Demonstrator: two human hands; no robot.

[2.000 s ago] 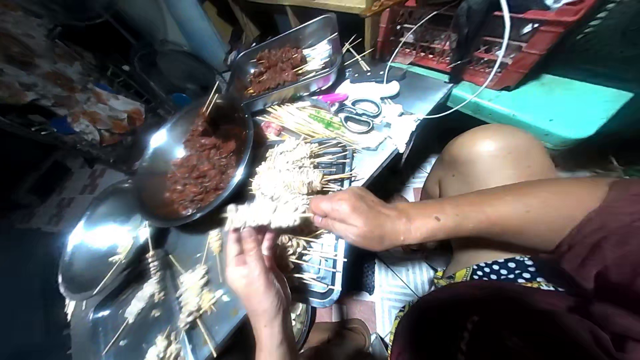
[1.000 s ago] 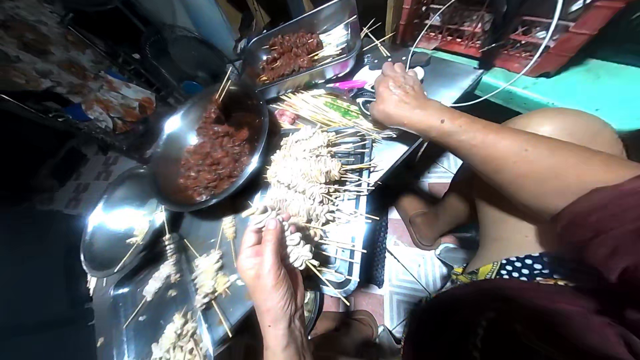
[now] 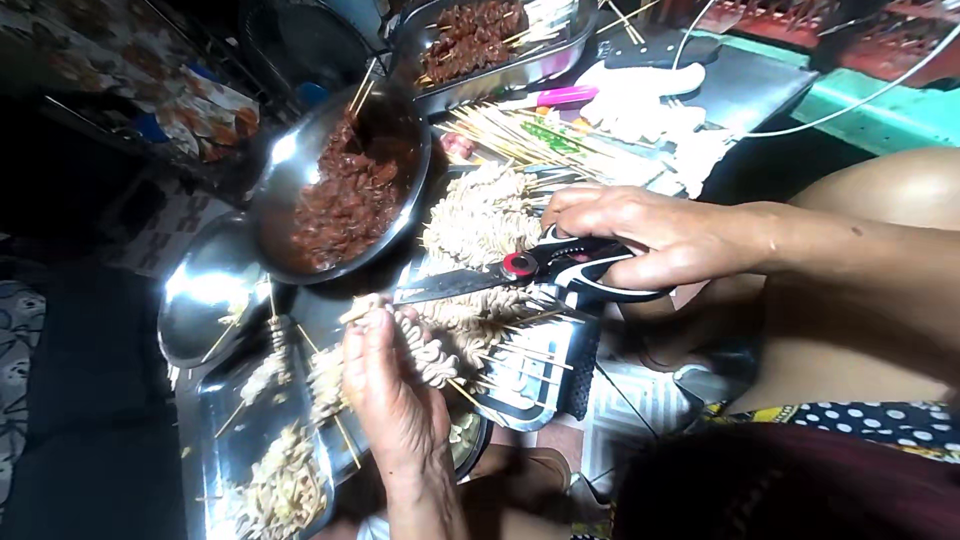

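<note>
My left hand (image 3: 394, 397) holds a bamboo skewer threaded with pale, folded intestine (image 3: 427, 352) over the trays. In my right hand (image 3: 645, 232) are kitchen scissors (image 3: 520, 264) with black and white handles and a red pivot. Their blade tips touch or nearly touch the skewer's upper left end, beside my left fingertips. Beneath the scissors, many similar skewers (image 3: 487, 214) lie piled on a metal tray (image 3: 540, 409). A steel bowl (image 3: 281, 259) of dark red marinated meat (image 3: 349, 210) stands to the left of the pile.
A second metal tray (image 3: 210, 465) at lower left holds loose pale pieces and skewers. Bare bamboo sticks (image 3: 517, 139) lie beyond the pile, near a pink-handled tool (image 3: 566, 95) and white plastic (image 3: 637, 97). A tray of red meat skewers (image 3: 506, 71) stands behind. A white cord (image 3: 847, 124) crosses at right.
My right hand reached from the skewer toward the scissors at the back, and is now back near my left hand with the scissors in it. My left hand still holds a pale skewer.
</note>
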